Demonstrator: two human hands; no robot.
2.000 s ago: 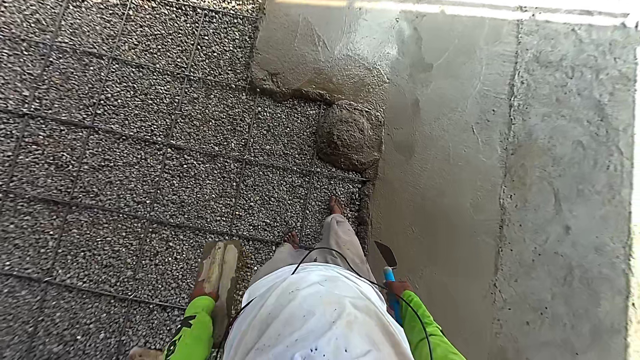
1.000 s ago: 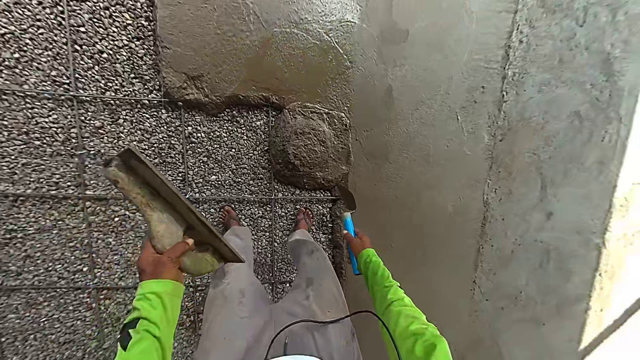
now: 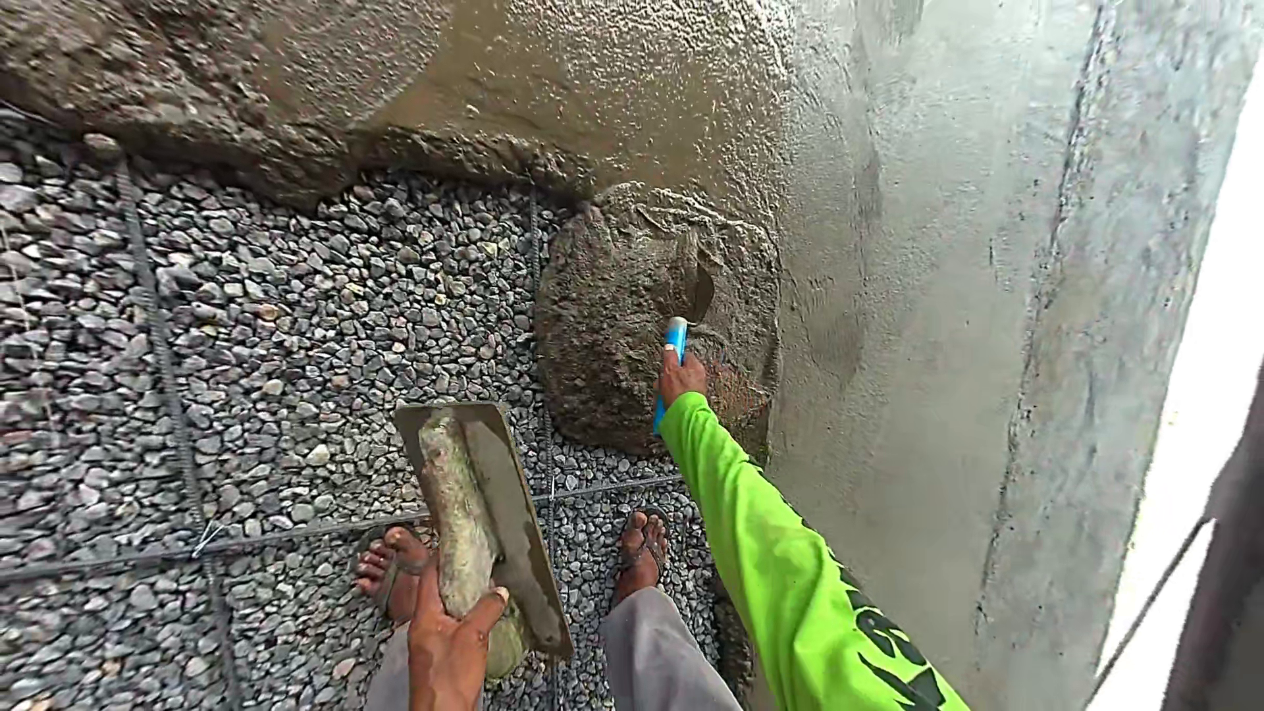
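My right hand (image 3: 681, 378) is closed around the blue handle of a small trowel (image 3: 703, 292), whose blade lies against a mound of wet mortar (image 3: 602, 336). Part of the blade is hidden in or smeared with the mix. My left hand (image 3: 454, 632) grips the rough, mortar-coated handle of a rectangular plastering float (image 3: 523, 533), held over the gravel near my feet. Wet mortar (image 3: 592, 89) spreads in a thick layer beyond the mound.
Gravel (image 3: 316, 346) crossed by steel reinforcing bars (image 3: 163, 355) lies at the left. My sandalled feet stand on it. A smooth grey cement surface (image 3: 908, 395) runs along the right, with a rough seam (image 3: 1037, 326) in it. A dark post-like shape stands at the far right edge.
My right hand has reached forward with the trowel, from the mound's near edge onto the mound. My left hand has turned the float more upright and brought it in front of my feet. The view has come closer.
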